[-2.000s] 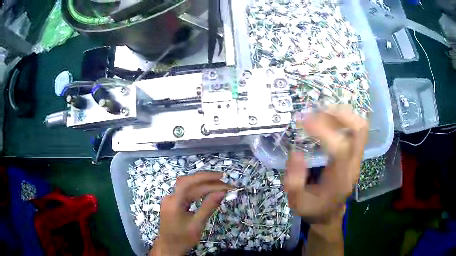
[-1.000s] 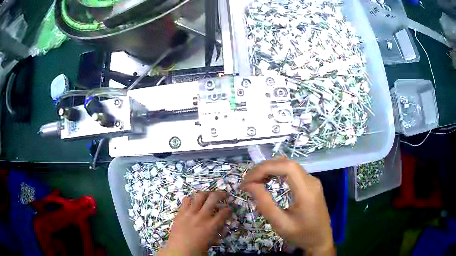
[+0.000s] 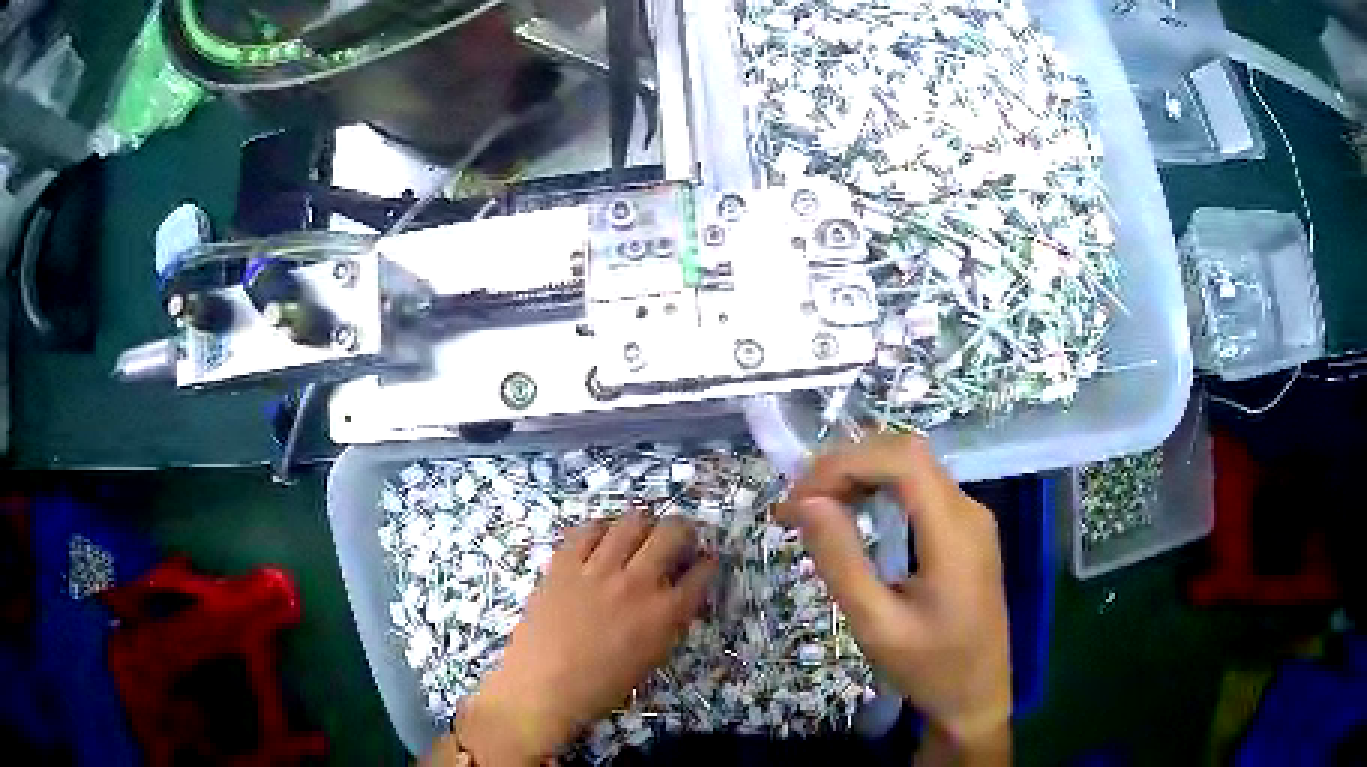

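The lower parts bin (image 3: 354, 577) is full of white-headed stem parts (image 3: 450, 517). My left hand (image 3: 618, 617) rests on the parts in its middle, palm down, fingers bent; its fingertips are among the parts, so a grip cannot be told. My right hand (image 3: 907, 577) is over the bin's right side, thumb and index finger brought close together; whether a part is between them is too small to tell. The assembly fixture (image 3: 720, 292), with a green spot, is above both hands, and neither hand touches it.
The air cylinder (image 3: 278, 315) is left of the fixture on a pale base plate (image 3: 450, 402). The bowl feeder (image 3: 375, 90) is top left. The upper parts bin (image 3: 1162, 375) is heaped right of the machine. Small clear boxes (image 3: 1252, 292) and a small-parts tray (image 3: 1142, 510) are at right.
My right hand has come down from beside the fixture to the lower bin, then shifted slightly up and right. My left hand has turned palm down onto the parts.
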